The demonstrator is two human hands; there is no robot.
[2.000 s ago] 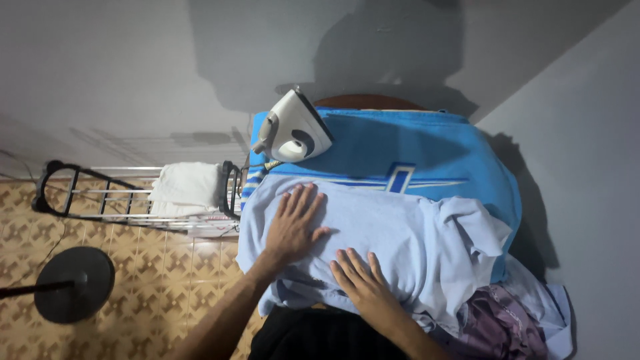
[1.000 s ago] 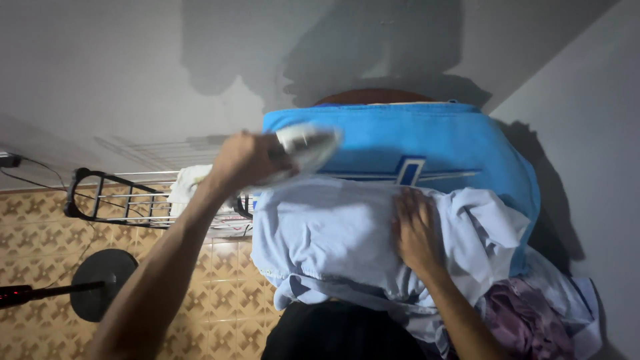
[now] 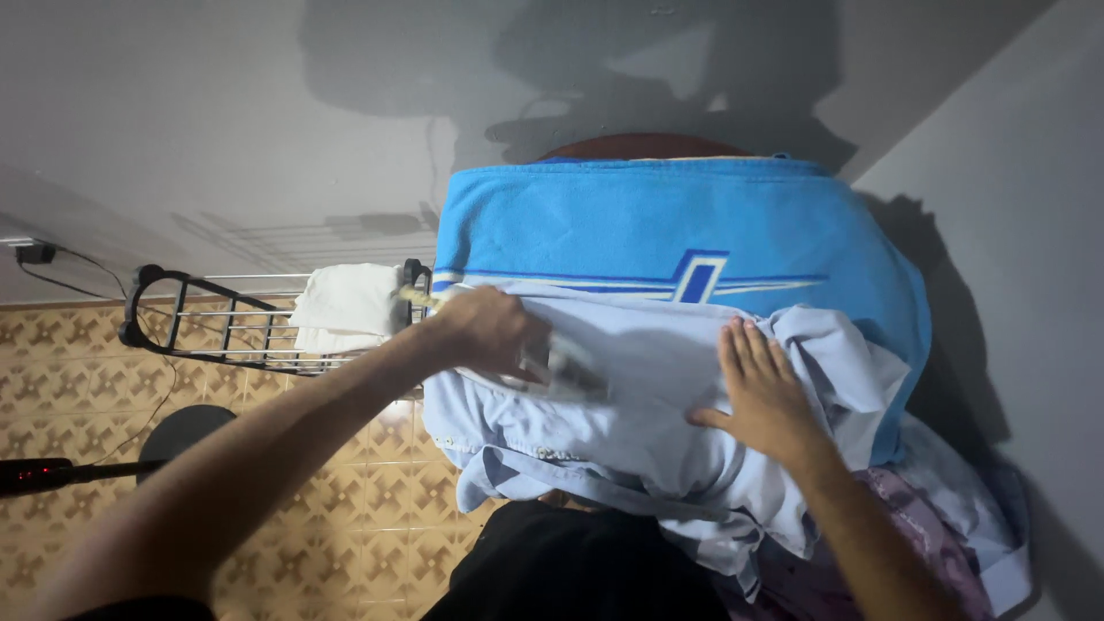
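Note:
A clothes iron (image 3: 573,371), blurred and partly hidden, lies on a light blue garment (image 3: 638,345), with my left hand (image 3: 496,336) closed around its handle. My right hand (image 3: 763,388) rests flat on the same garment, to the right of the iron, its fingers slightly apart and its thumb out. Beneath the garment spreads a bright blue cloth (image 3: 604,224) with a dark blue and white pattern. Folds of the garment are bunched beside my right hand, and its lower edge, with small buttons, hangs near my body.
On the left stands a rack (image 3: 224,323) with a black frame, bearing a folded white cloth (image 3: 345,302). A round black base (image 3: 185,431) with a pole is on the tiled floor. Purple fabric (image 3: 923,526) hangs at the lower right. Grey walls border the cloth-covered surface.
Two seconds ago both hands lay on the garment and the iron stood on the blue cloth. My left hand then took hold of the iron; it has since moved down onto the garment. My right hand has moved right.

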